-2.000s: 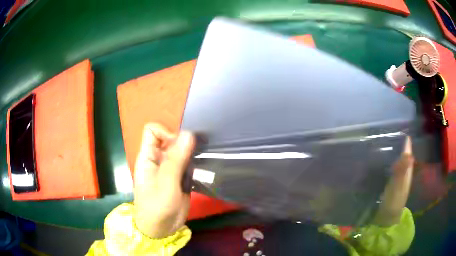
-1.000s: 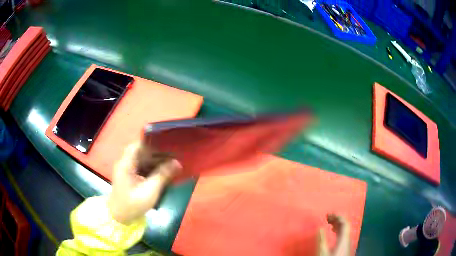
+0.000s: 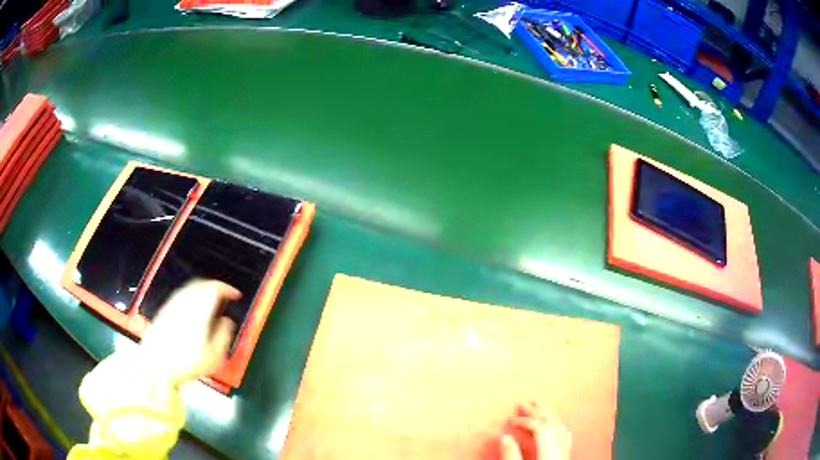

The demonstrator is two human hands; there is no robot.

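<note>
Two black-screened tablets lie flat, side by side, on an orange pad (image 3: 281, 292) at the left: an outer tablet (image 3: 137, 235) and an inner tablet (image 3: 229, 235). My left hand (image 3: 193, 328), blurred and in a yellow sleeve, is over the near end of the inner tablet, thumb and forefinger apart; it hides that end. My right hand (image 3: 535, 436) is over a bare orange pad (image 3: 459, 359) at the bottom. Its fingers are loosely bent with nothing seen in them, and the frame edge cuts it off.
Another tablet (image 3: 681, 211) lies on an orange pad (image 3: 742, 252) at the right. A small fan (image 3: 762, 381) stands at lower right. Stacked orange pads (image 3: 25, 148) are at far left. A blue parts tray (image 3: 575, 49) and clear plastic bag (image 3: 717, 130) are across the green bench.
The tablet held up in my left hand has moved down and left onto the left pad, beside the other one. My left hand's fingers have parted. My right hand has moved slightly left.
</note>
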